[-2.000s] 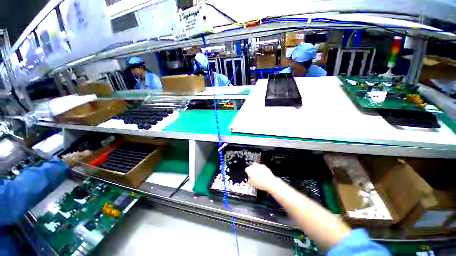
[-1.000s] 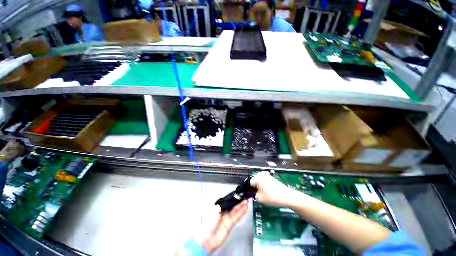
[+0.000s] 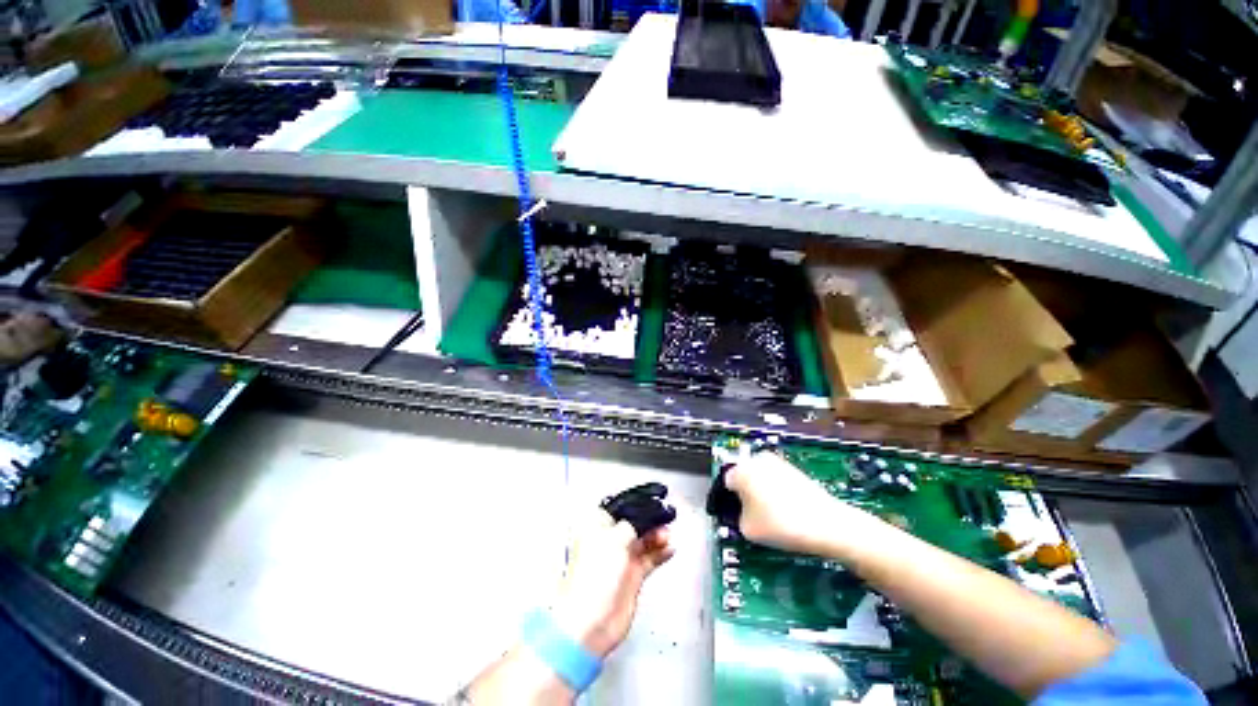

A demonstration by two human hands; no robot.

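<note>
A large green circuit board [image 3: 814, 614] lies on the conveyor at the lower right. My right hand [image 3: 773, 508] is closed on a black cylindrical component [image 3: 723, 497] at the board's upper left corner. My left hand [image 3: 614, 579], with a light blue wrist band [image 3: 562, 651], is left of the board over the pale surface. It holds several black components [image 3: 640, 508] in its fingers. They look like capacitors, but blur hides their detail.
A second board [image 3: 83, 455] lies at the left, with a blurred hand at its upper left. Bins of white parts [image 3: 573, 345] and small black parts [image 3: 731, 331], and an open carton [image 3: 897, 393], stand under the shelf. A blue coiled cord [image 3: 522, 166] hangs across the view.
My right hand has left the white-parts bin, met my left hand, then moved apart to the board's upper left corner. The black components are now split between both hands. The view has tilted down.
</note>
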